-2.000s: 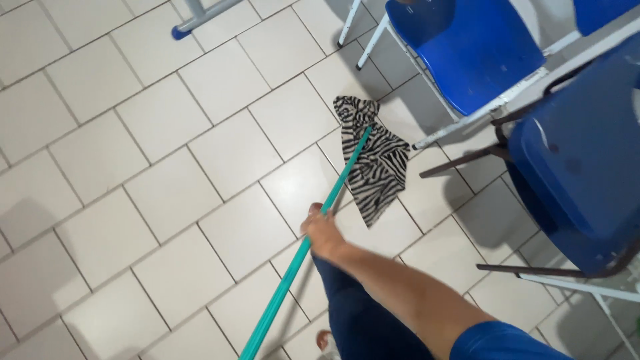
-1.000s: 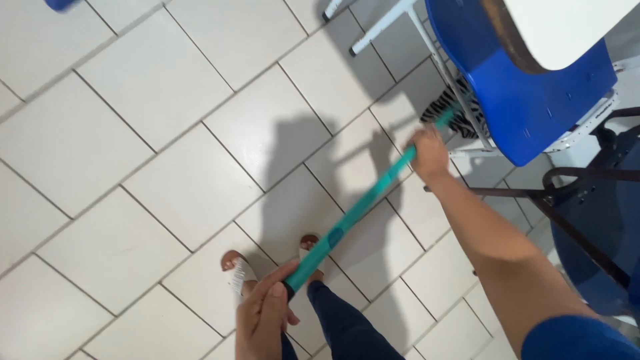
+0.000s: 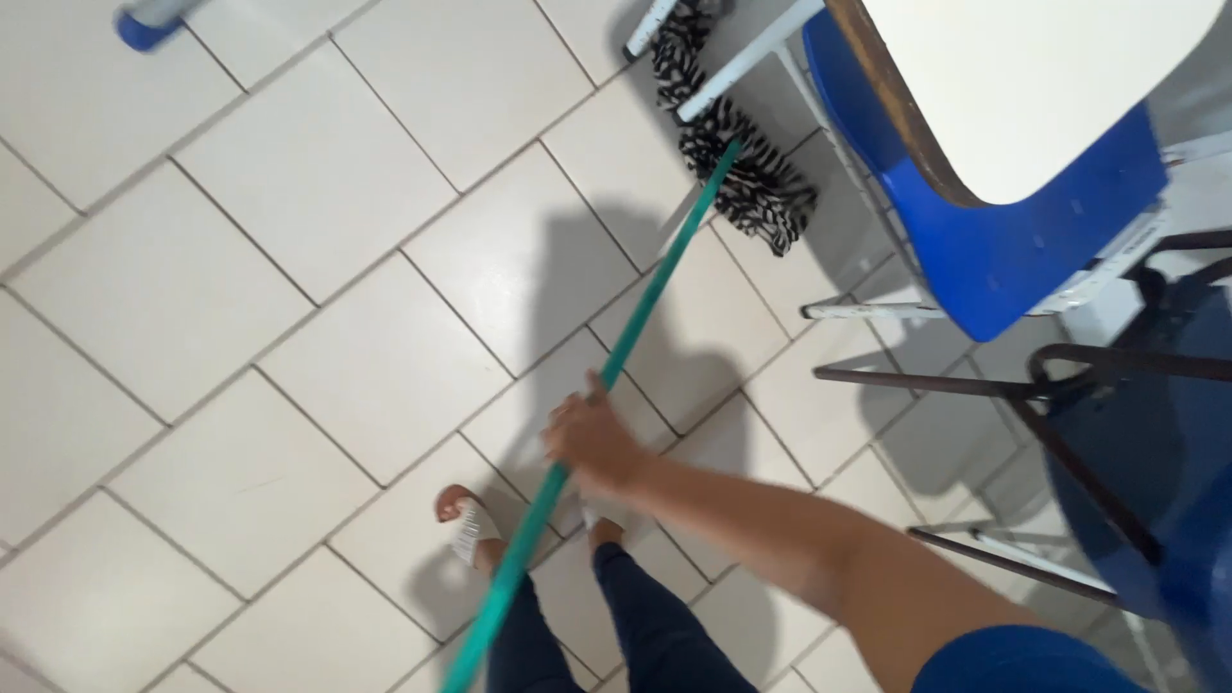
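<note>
My right hand (image 3: 595, 441) is closed around the middle of a long green pole (image 3: 640, 313). The pole slants from the bottom edge up to a black-and-white zebra-patterned cloth (image 3: 756, 188) on the floor. Bunched and elongated, the cloth lies beside and partly behind the white metal legs of a blue chair (image 3: 1001, 250). Whatever joins pole and cloth is hidden under the fabric. My left hand is out of view; the pole's near end runs off the bottom of the frame.
A white desk top (image 3: 1030, 87) with a worn brown edge overhangs the blue chair. Darker blue chairs with brown metal legs (image 3: 924, 382) stand at the right. A blue-capped leg (image 3: 149, 29) is at the upper left. Light tiles (image 3: 289, 433) cover the floor around my feet.
The cloth, mostly hidden by the blue chair a second ago, now shows beside its legs. My left hand, on the pole's end then, has gone out of view.
</note>
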